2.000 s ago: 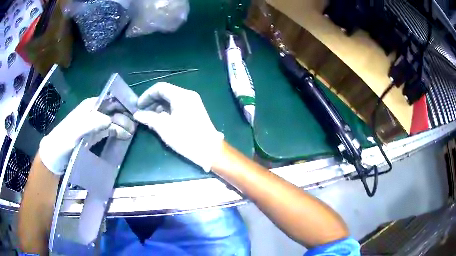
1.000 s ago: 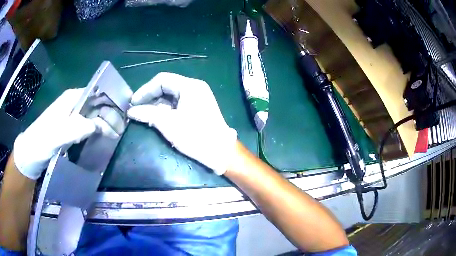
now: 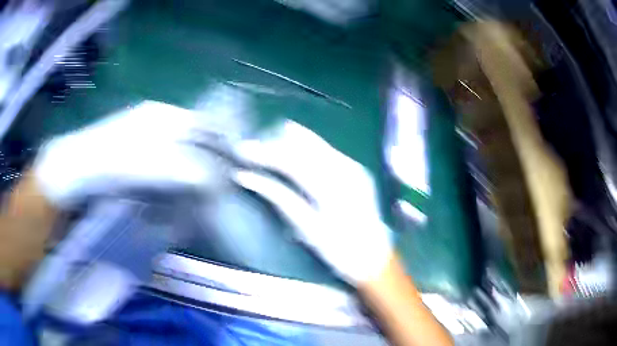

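Note:
The frame is heavily blurred. The grey metal bracket (image 3: 101,233) slants from the lower left up to between my hands, above the front edge of the green mat. My left hand (image 3: 128,155), in a white glove, is closed around the bracket's upper part. My right hand (image 3: 318,196), also gloved, is at the bracket's upper right side with its fingertips close to or on it. Blur hides whether the right fingertips pinch anything.
Thin tweezers (image 3: 294,84) lie on the green mat (image 3: 169,61) beyond my hands. The white and green tube (image 3: 408,138) lies right of them. A brown carton (image 3: 534,162) stands at the right. Another blurred bracket (image 3: 51,54) is at the upper left. The metal bench edge (image 3: 257,294) runs in front.
The view has swung, so the mat, tube and carton show further right and tilted. Both hands remain at the bracket and also show further right. The picture has become strongly blurred.

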